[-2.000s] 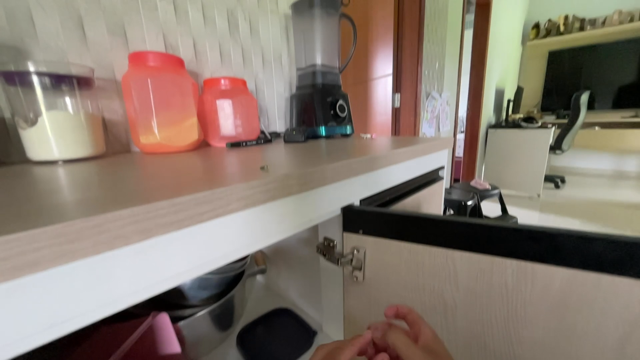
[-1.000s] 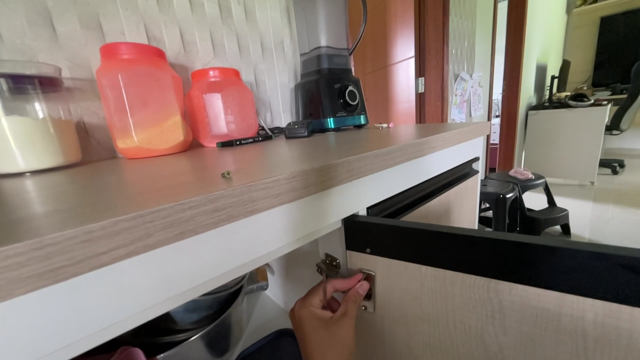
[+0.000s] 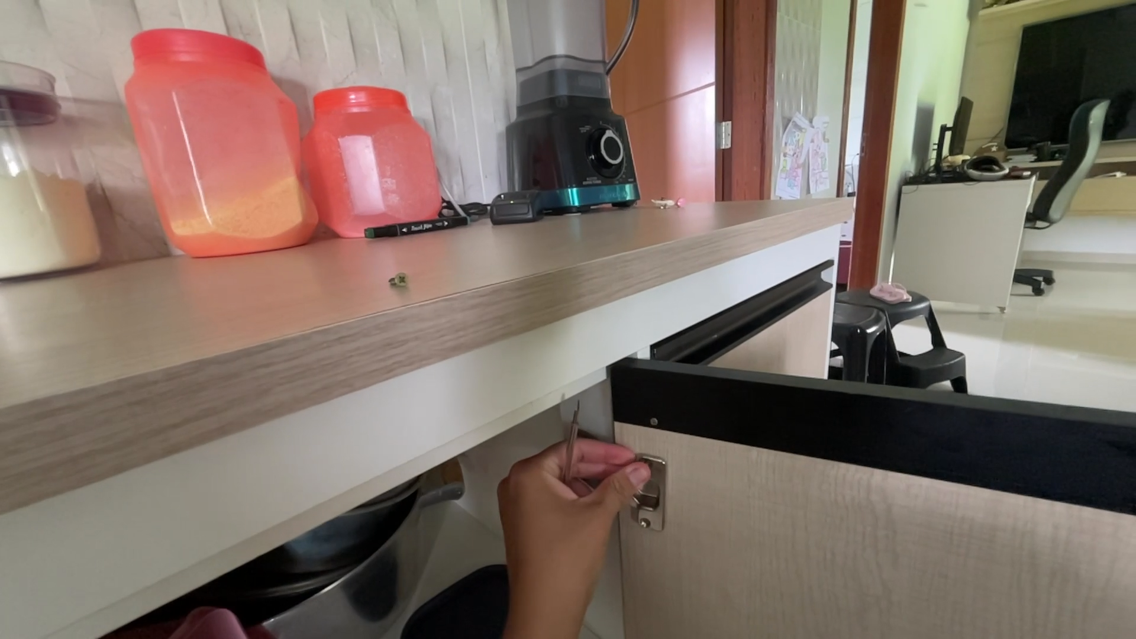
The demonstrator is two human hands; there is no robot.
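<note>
My left hand (image 3: pixel 568 524) reaches up from the bottom centre. Its thumb and index finger pinch together at the upper part of a metal cup hinge (image 3: pixel 650 493), which is set in the edge of the wood-grain cabinet door (image 3: pixel 852 541). Whether a small screw sits between the fingertips is hidden. A thin pointed metal piece (image 3: pixel 572 435) rises beside the curled fingers; what it belongs to cannot be told. One screw shows low on the hinge plate. A loose cross-head screw (image 3: pixel 398 280) lies on the countertop (image 3: pixel 532 266). My right hand is not in view.
Red plastic jars (image 3: pixel 217 151), a clear jar (image 3: pixel 40 213), a marker (image 3: pixel 415 227) and a blender (image 3: pixel 568 151) stand or lie along the wall. Metal pots (image 3: pixel 355 568) and a dark container (image 3: pixel 461 603) are inside the cabinet. Black plastic stools (image 3: pixel 923 355) stand beyond the door.
Two seconds ago both hands were together low beside the door; now only the left shows, raised to the hinge. Since one second ago its fingers have stayed at the hinge.
</note>
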